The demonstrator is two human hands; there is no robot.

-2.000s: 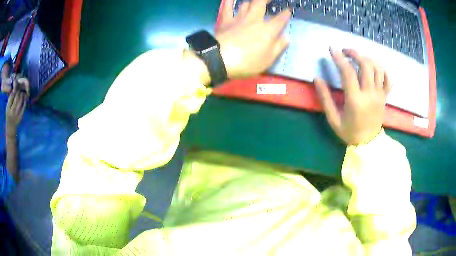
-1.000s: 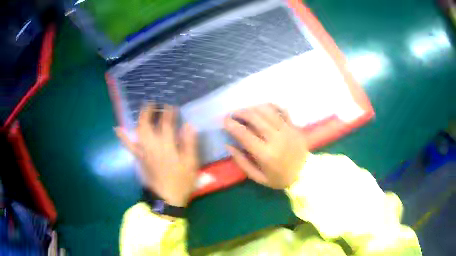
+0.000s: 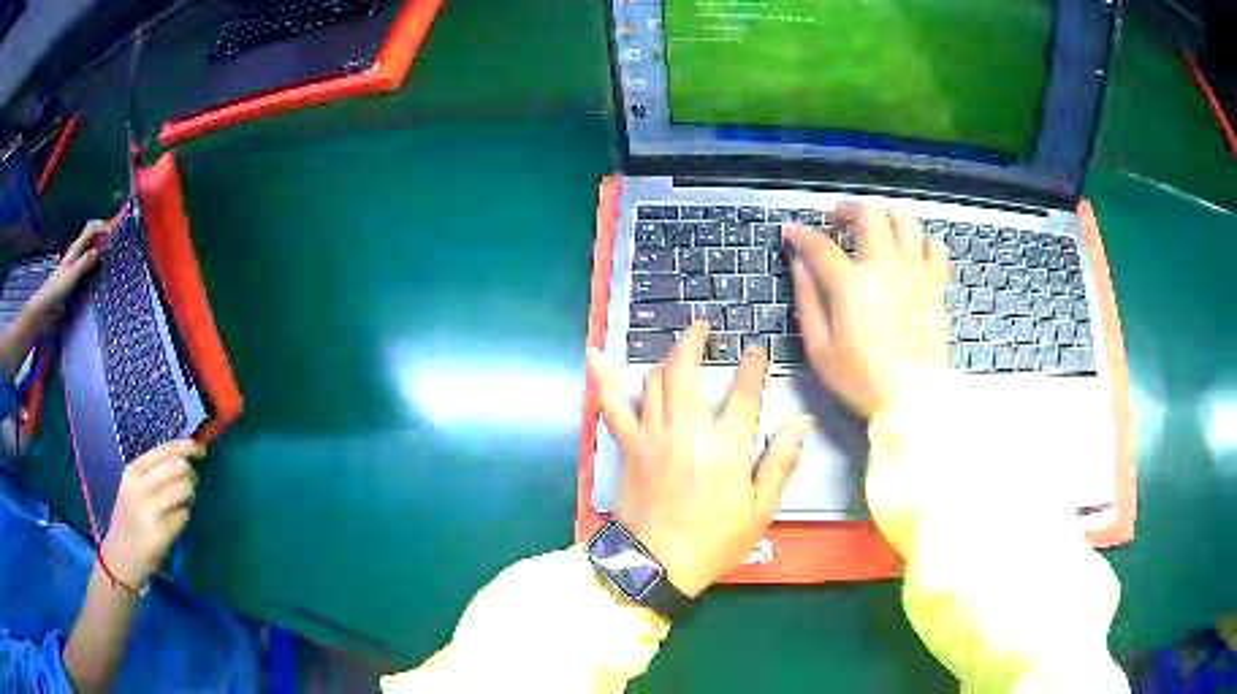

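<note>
An open silver-grey laptop (image 3: 1004, 434) lies on a red-orange tray (image 3: 841, 553) in front of me. Its lid display (image 3: 868, 68) shows a green window with pale text lines and icons at the left. My left hand (image 3: 692, 454), with a black smartwatch (image 3: 624, 560) at the wrist, rests over the left palm rest, fingertips on the lower left keys. My right hand (image 3: 875, 305) is over the middle of the keyboard (image 3: 1011, 292), fingertips near the upper keys. Both hands hold nothing. The touchpad is mostly hidden by my hands and sleeve.
At the left, a person in blue sleeves has both hands on another laptop (image 3: 136, 339) beside a red-orange tray edge (image 3: 197, 298). Another laptop on a tray (image 3: 285, 102) lies at the upper left. The green bench (image 3: 407, 298) reflects lights.
The view has turned and shifted, so the laptop now sits nearly square and its screen shows. My right hand has moved from the palm rest onto the keys.
</note>
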